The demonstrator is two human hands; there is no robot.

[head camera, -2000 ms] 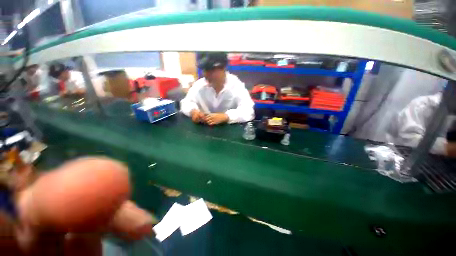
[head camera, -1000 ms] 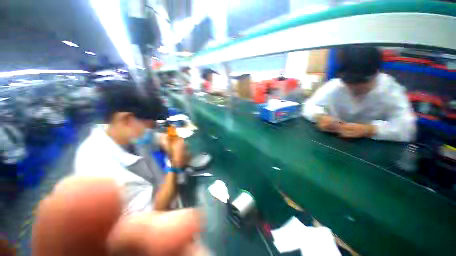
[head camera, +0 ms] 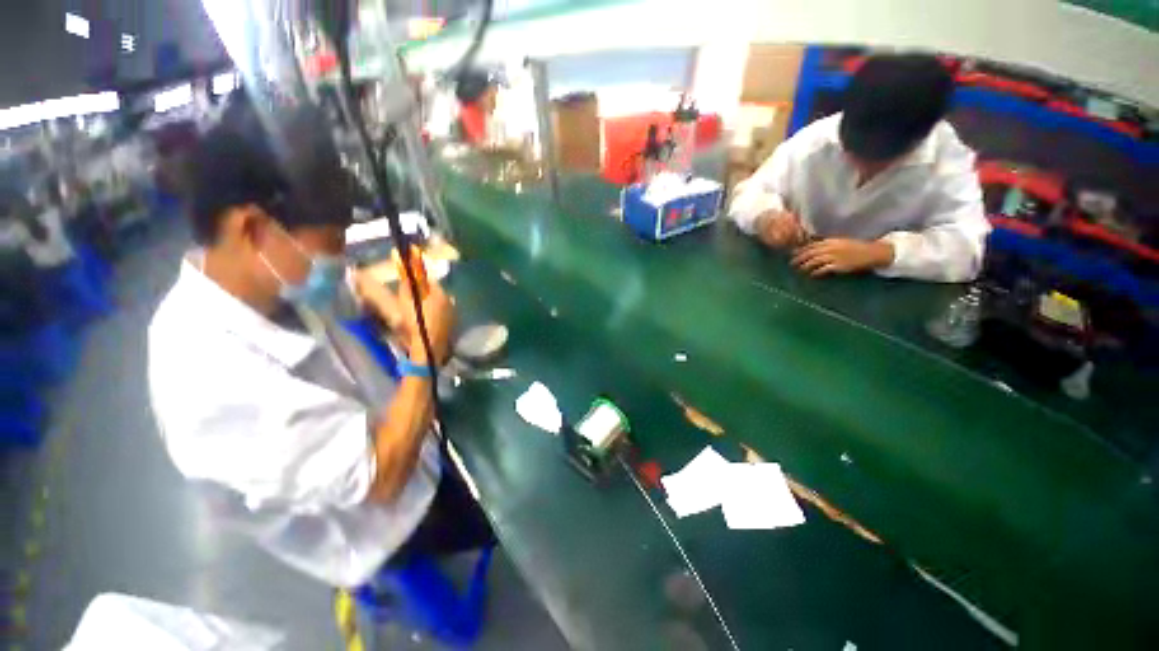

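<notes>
Neither of my hands shows clearly in the head view. The solder spool [head camera: 601, 425], silvery with green edges, stands on the dark green bench [head camera: 559, 509]. A thin solder wire [head camera: 686, 560] runs from it down to the bottom edge. Two white paper pieces [head camera: 763, 496] lie side by side right of the spool, and another white piece [head camera: 539, 407] lies to its left. A small red thing [head camera: 651, 474] is beside the spool.
A masked person in white [head camera: 280, 382] sits at left, hands raised over the bench. Another person [head camera: 877, 191] works across the green belt [head camera: 788, 369]. A blue box [head camera: 674, 210] stands beyond it. Black cords [head camera: 394, 229] hang down. White cloth [head camera: 165, 630] shows bottom left.
The view has swung left and down. The large blurred fingers at the lower left have left the picture. The spool and the seated person at left now show more clearly.
</notes>
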